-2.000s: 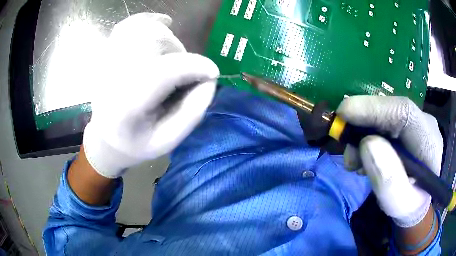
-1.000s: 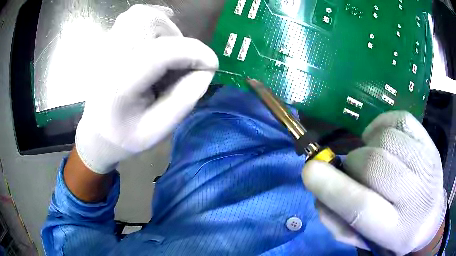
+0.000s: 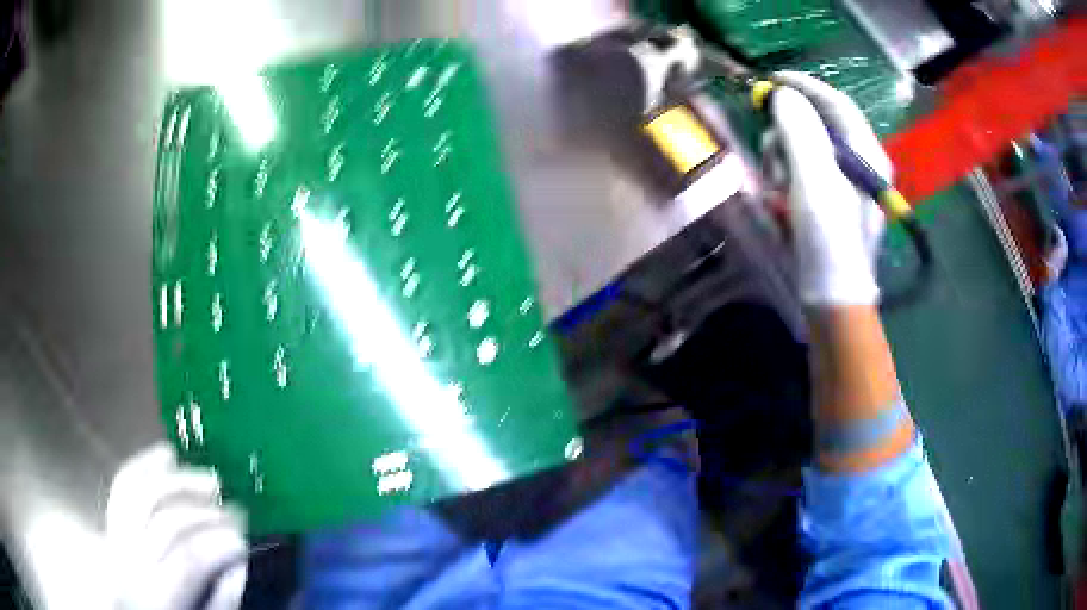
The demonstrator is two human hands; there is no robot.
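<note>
The green circuit board [image 3: 358, 274] lies solder side up, left of centre, with rows of silver pads and a bright glare streak. My left hand [image 3: 179, 536], in a white glove and blurred, is at the board's lower left corner; whether it grips the edge or solder wire cannot be told. My right hand [image 3: 832, 197], gloved, is shut on the soldering iron [image 3: 852, 163] at the upper right. The iron points left towards the blurred black stand [image 3: 608, 107]; its tip is unclear. The yellow sponge [image 3: 682, 139] is beside the stand.
A shiny steel bench [image 3: 536, 215] surrounds the board. A green conveyor [image 3: 977, 358] runs along the right, with another green board [image 3: 775, 24] at the top and a red strip [image 3: 1001, 113]. A blue-sleeved person [image 3: 1061, 262] shows at the right edge. Dark items lie below the stand.
The view has turned right. My right hand and the iron have moved from the board's near edge to the stand. My left hand has moved down to the board's lower left corner.
</note>
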